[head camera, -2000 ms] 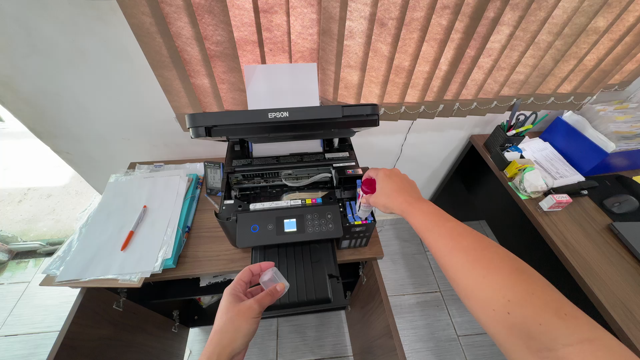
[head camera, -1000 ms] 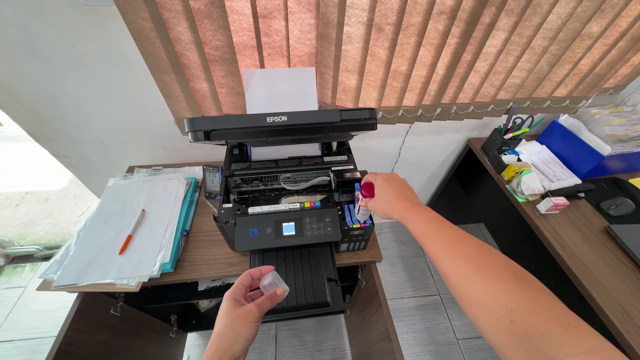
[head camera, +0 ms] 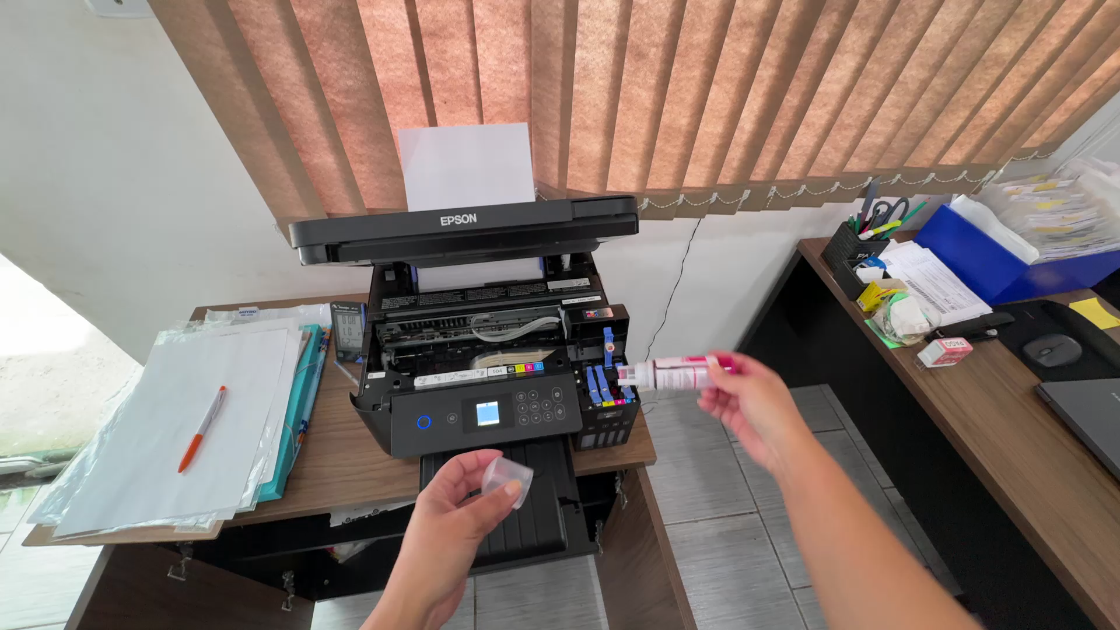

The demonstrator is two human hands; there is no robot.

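My right hand (head camera: 754,404) grips a magenta ink bottle (head camera: 687,374) by its base. The bottle lies nearly level, its clear nozzle pointing left at the ink tank unit (head camera: 605,385) on the printer's right side. Whether the nozzle touches the unit is hard to tell. Several blue tank caps show there, one standing up. My left hand (head camera: 451,516) holds a small clear plastic cap (head camera: 507,480) between thumb and fingers, in front of the Epson printer (head camera: 490,416). The printer's scanner lid (head camera: 464,229) is raised and its small screen is lit.
Left of the printer, papers in plastic sleeves (head camera: 175,420) carry an orange and white pen (head camera: 202,429), beside a teal folder (head camera: 293,416) and a small digital display (head camera: 348,331). Cabinet doors stand open below. The right desk (head camera: 989,420) bears a pen holder, a blue box, a mouse and a laptop.
My right hand has moved right of the ink tanks, and the bottle has tipped from upside down to nearly level. My left hand still holds the clear cap.
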